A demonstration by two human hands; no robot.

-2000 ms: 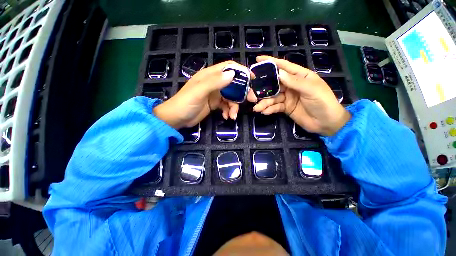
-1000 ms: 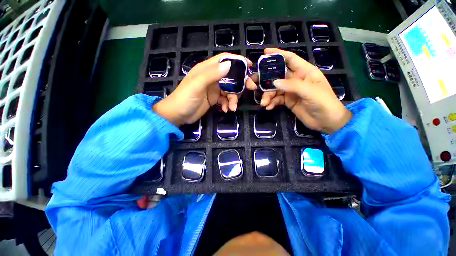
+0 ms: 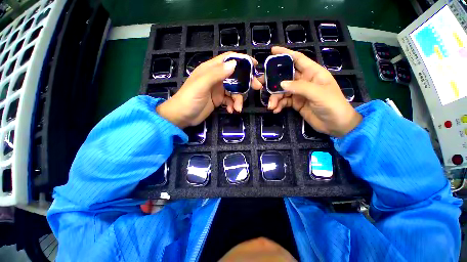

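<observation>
My left hand [image 3: 199, 97] holds a silver-rimmed watch head [image 3: 239, 77], face up, with the thumb on its dark, glossy screen. My right hand [image 3: 320, 94] holds another watch head [image 3: 279, 69] beside it, thumb at the lower edge of its glass. That screen is dark with small marks and a red spot near the bottom. Both watches are above the black foam tray [image 3: 256, 193], whose square pockets hold several dark watches. One watch at the tray's lower right [image 3: 321, 165] is lit blue and white. My hands hide some middle pockets.
A white tray [image 3: 23, 102] with dark items stands tilted at the left, beside stacked black trays [image 3: 69, 92]. A white tester [image 3: 435, 123] with a bright screen is at the right. Several loose watches [image 3: 386, 70] lie on the green mat between foam tray and tester.
Both watches have moved up and turned more upright since the earliest frame. The right watch's screen showed text lines one second ago and now shows only small marks.
</observation>
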